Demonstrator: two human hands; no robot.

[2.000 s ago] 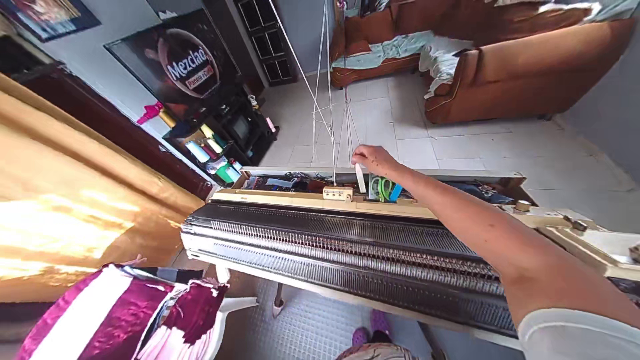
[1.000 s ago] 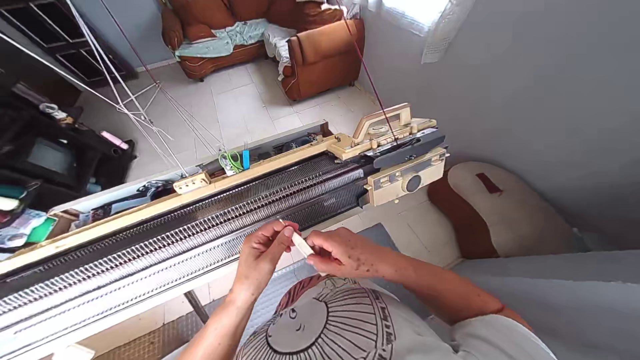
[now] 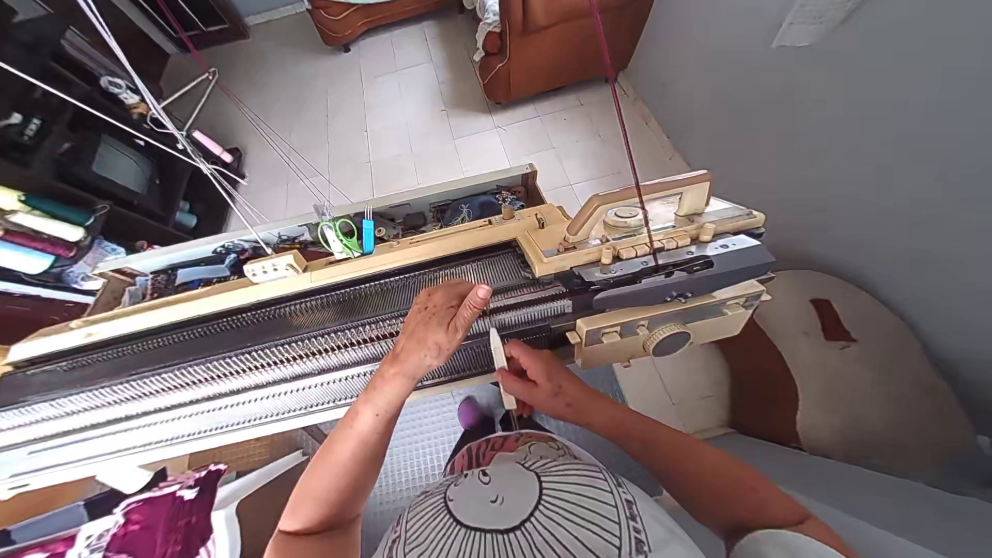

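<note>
A double-bed knitting machine runs across the view, its rows of needles facing up. My left hand is over the needle beds, thumb raised; whether its fingertips grip anything is hidden. To its right, my right hand holds a white, slim hand tool, its pointed end toward the needles. The cream and grey carriage sits at the right end of the beds, with a dark red yarn running down to it.
Behind the beds, an open tray holds green-handled scissors, a blue-handled pronged tool and other items. White yarns slant down at left. Dark red fabric lies at lower left, yarn cones above. A wall stands at right.
The view has swung right. My right hand has brought the white tool from the tray to the front of the machine. Since one second ago, my left hand has parted from it and moved over the needles.
</note>
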